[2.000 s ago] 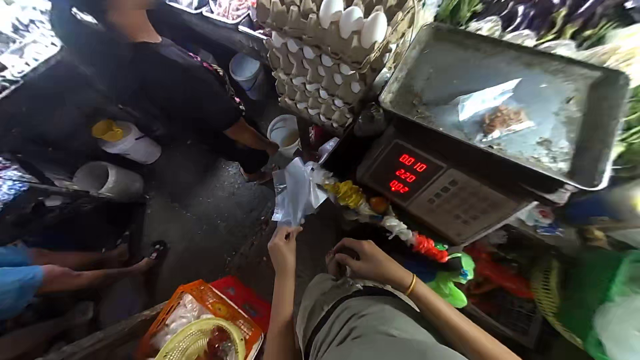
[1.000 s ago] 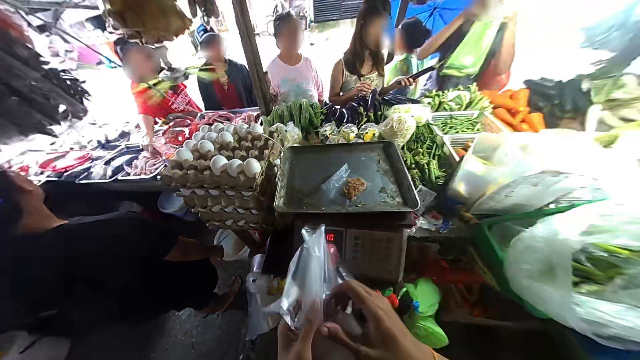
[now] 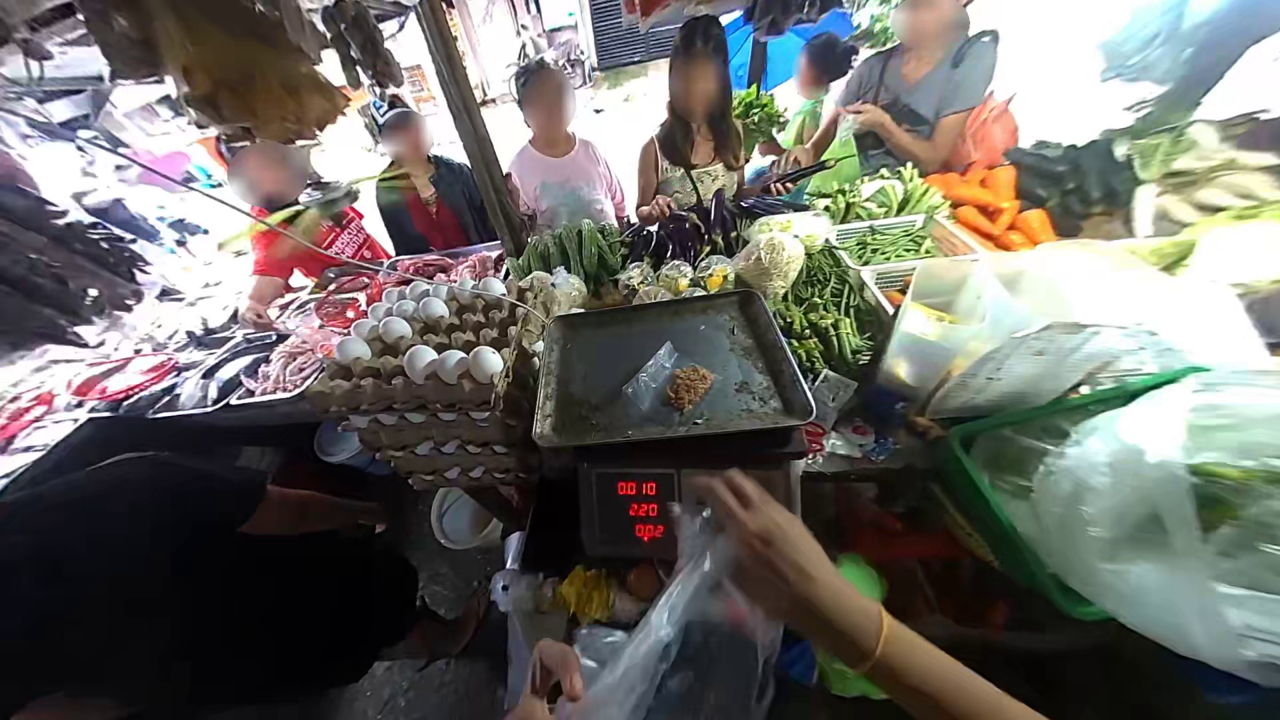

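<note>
A clear plastic bag (image 3: 665,610) stretches between my two hands in front of the digital scale (image 3: 630,512). My right hand (image 3: 765,540), with a yellow band at its wrist, pinches the bag's upper end near the lit red display. Low in the view, my left hand (image 3: 545,680) grips the other end. On the scale's metal tray (image 3: 570,375) lies a small clear packet (image 3: 688,388) with brown bits in it, its loose end pointing up and left.
Stacked egg trays (image 3: 440,430) stand left of the scale. Eggplants (image 3: 700,230) and green beans (image 3: 820,320) lie behind it; a green crate (image 3: 975,500) with plastic bags is at right. Several people face the stall. A person in black (image 3: 200,560) is close at left.
The view has swung up from the floor to the stall. My right hand has moved up beside the display, and the bag is now stretched out between my hands.
</note>
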